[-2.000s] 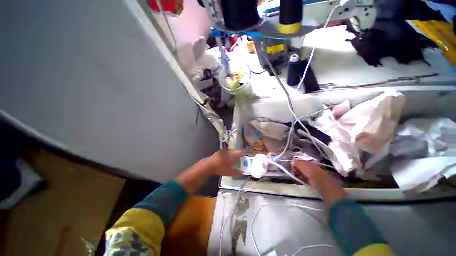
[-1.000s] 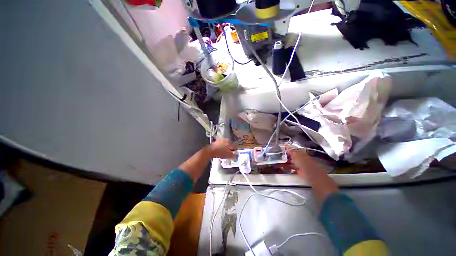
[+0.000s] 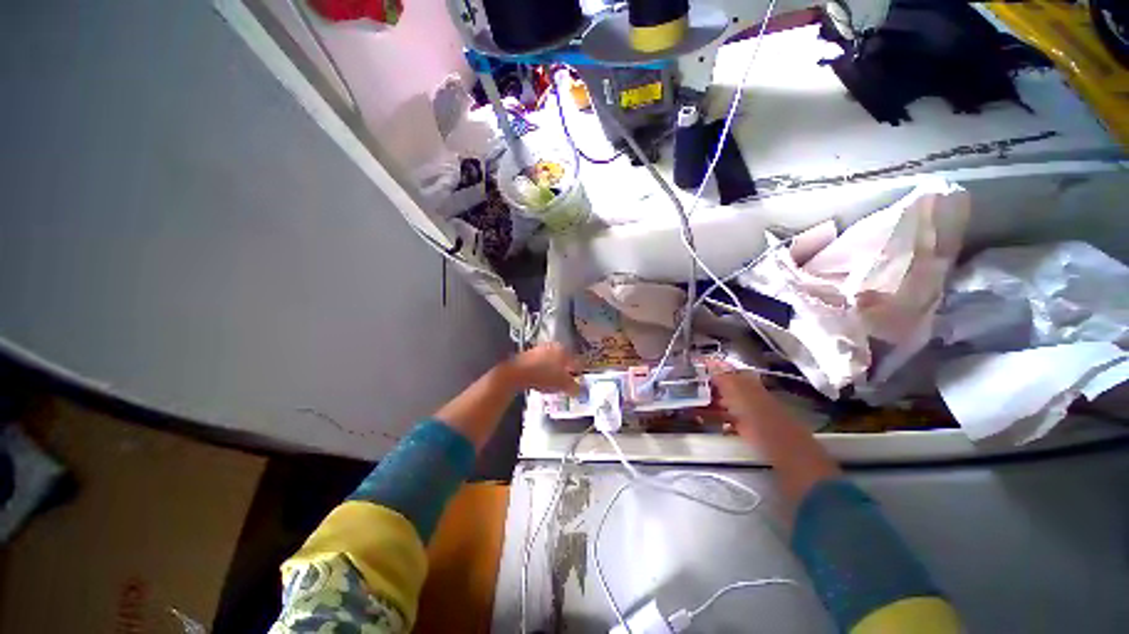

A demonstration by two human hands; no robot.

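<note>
A pale power strip (image 3: 669,389) lies across the near edge of the trough, with white cables running to it. A white plug or adapter (image 3: 605,404) sits on its left part, its cord looping onto the tabletop. My left hand (image 3: 545,368) holds the strip's left end. My right hand (image 3: 740,394) holds its right end, fingers partly hidden below it. A second white adapter (image 3: 645,619) with a cord lies at the bottom edge of the picture.
Crumpled pinkish paper (image 3: 885,279) and white paper (image 3: 1040,384) fill the trough's right part. A plastic cup (image 3: 545,192) stands beyond its corner. Thread cones (image 3: 532,22), a dark cone (image 3: 688,146) and black fabric (image 3: 929,62) are behind. A large pale panel (image 3: 235,223) is at left.
The view has shifted. The white plug, earlier beside my left hand in front of the strip, now sits on the strip. The strip shows between both hands. Little has changed over the last second.
</note>
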